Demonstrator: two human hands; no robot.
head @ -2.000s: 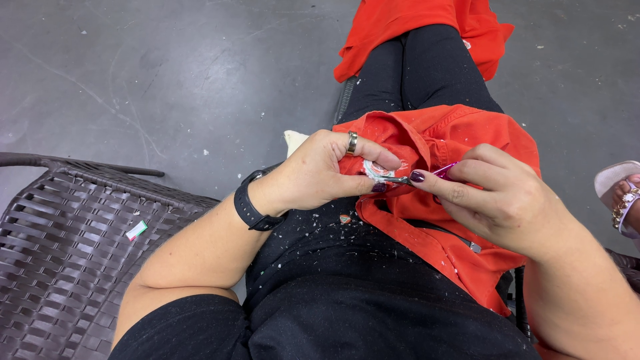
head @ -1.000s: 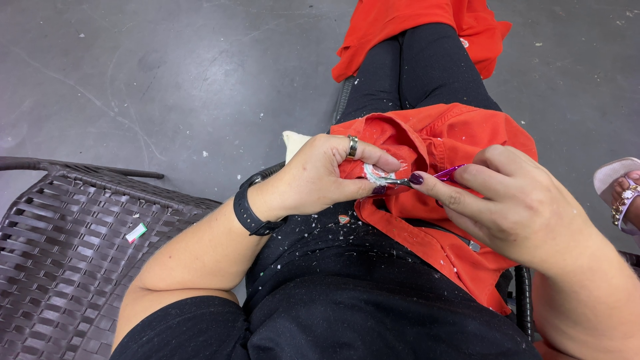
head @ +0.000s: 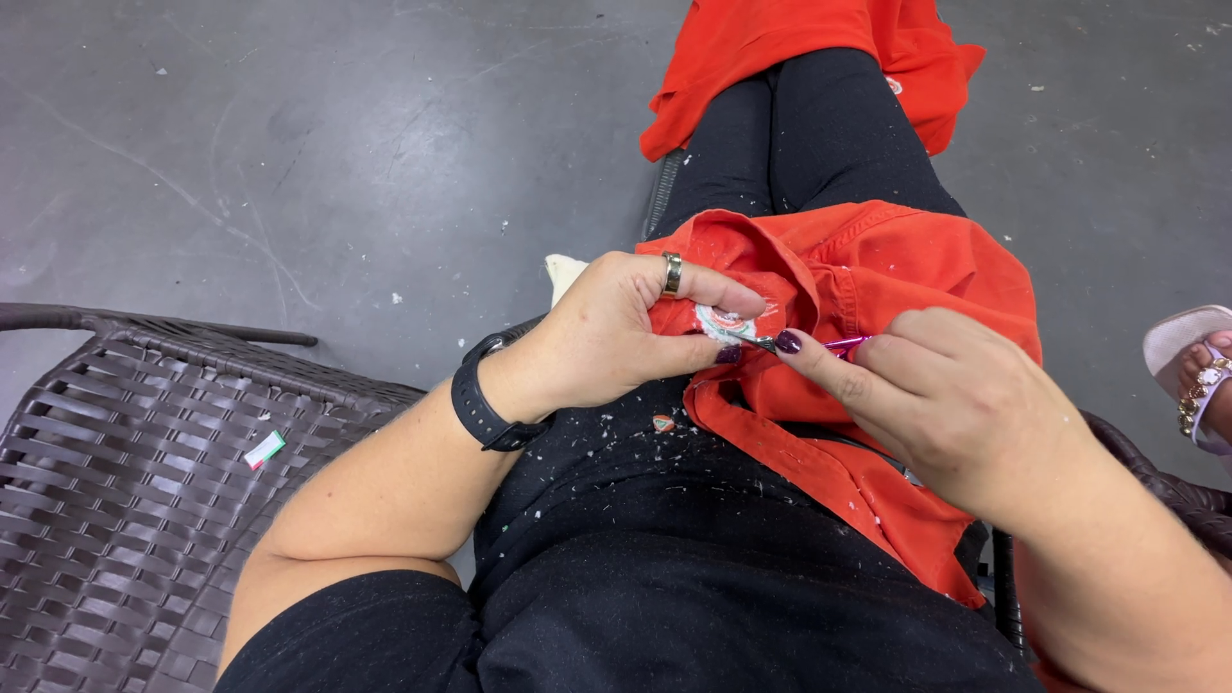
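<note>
A red cloth garment (head: 914, 250) lies across my lap. My left hand (head: 635, 322), with a ring and a dark wristband (head: 489, 399), pinches the garment beside a round white, green and red patch (head: 724, 322) with frayed edges. Between the thumb and fingers of my right hand (head: 934, 404) is a thin tool with a magenta handle (head: 844, 345) and a metal end; its exact kind is unclear. The metal tip touches the patch near my left thumb. White lint and a small orange and green scrap (head: 663, 423) lie on my black clothes.
At the left stands a brown woven chair (head: 144, 491) with a small white, green and red tag (head: 264, 449) on its seat. More red cloth (head: 770, 48) covers my lower legs. Another person's sandalled foot (head: 1208, 375) is at the right edge. Bits of lint dot the grey floor (head: 385, 144).
</note>
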